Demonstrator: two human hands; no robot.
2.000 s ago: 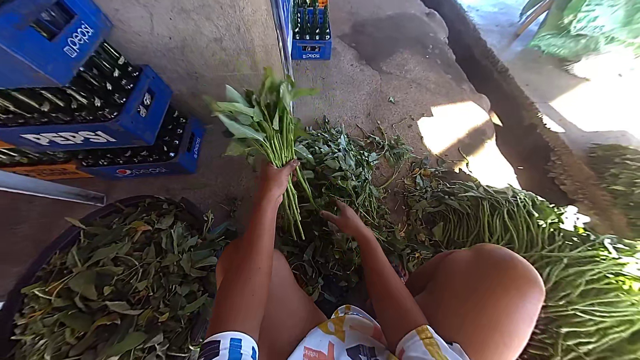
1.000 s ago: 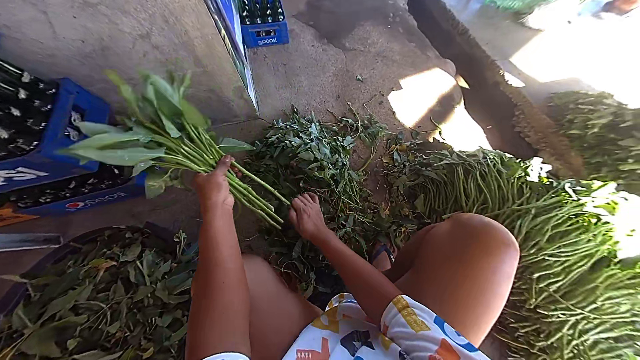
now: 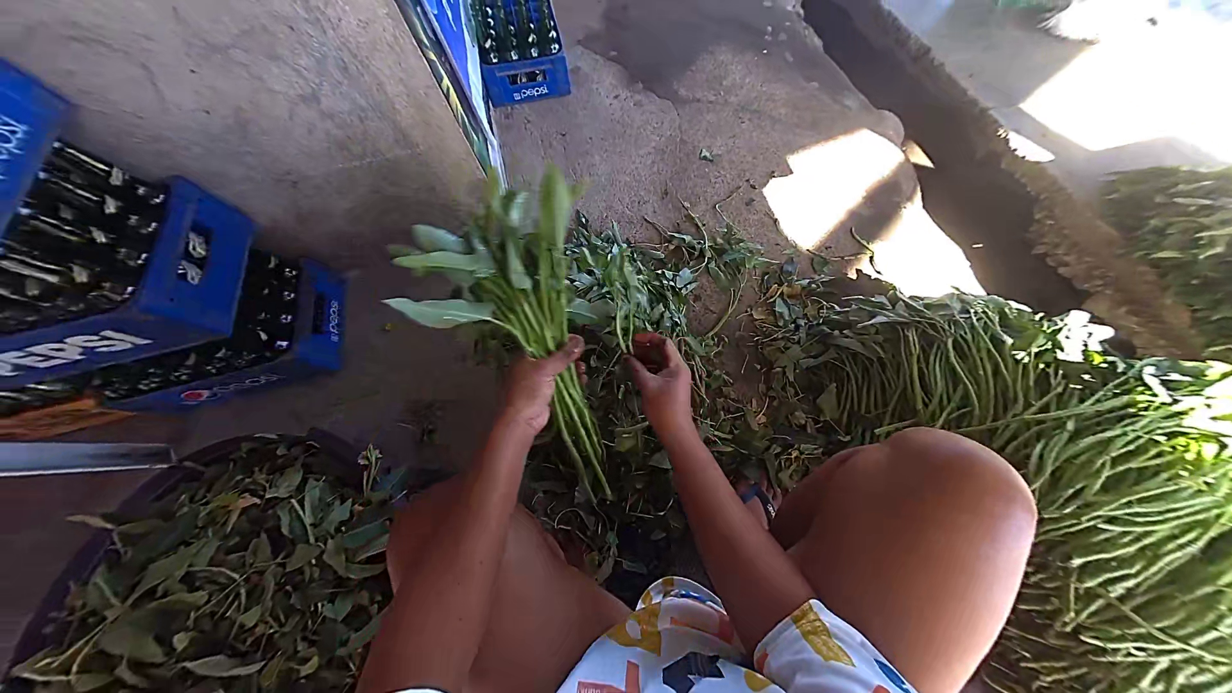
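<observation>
My left hand [image 3: 541,383] is closed around a bunch of long-stemmed leafy greens [image 3: 539,308], leaves pointing up and away, cut stems hanging below the fist. Just right of it, my right hand [image 3: 659,371] pinches a thin green sprig [image 3: 626,298] between thumb and fingers, over a loose heap of leafy greens [image 3: 693,279] on the ground. The lower part of that heap lies between my legs, partly hidden by my arms.
A round tub [image 3: 58,606] full of loose leaves stands at lower left. Blue plastic crates [image 3: 202,279] of glass bottles are stacked at left, with another crate [image 3: 529,82] at top. Rows of bundled green stems [image 3: 1088,539] lie at right. A channel [image 3: 953,125] crosses the concrete floor.
The held bunch has swung from lying toward the left to standing more upright. My right hand has moved up from beside the stem ends and now holds a sprig.
</observation>
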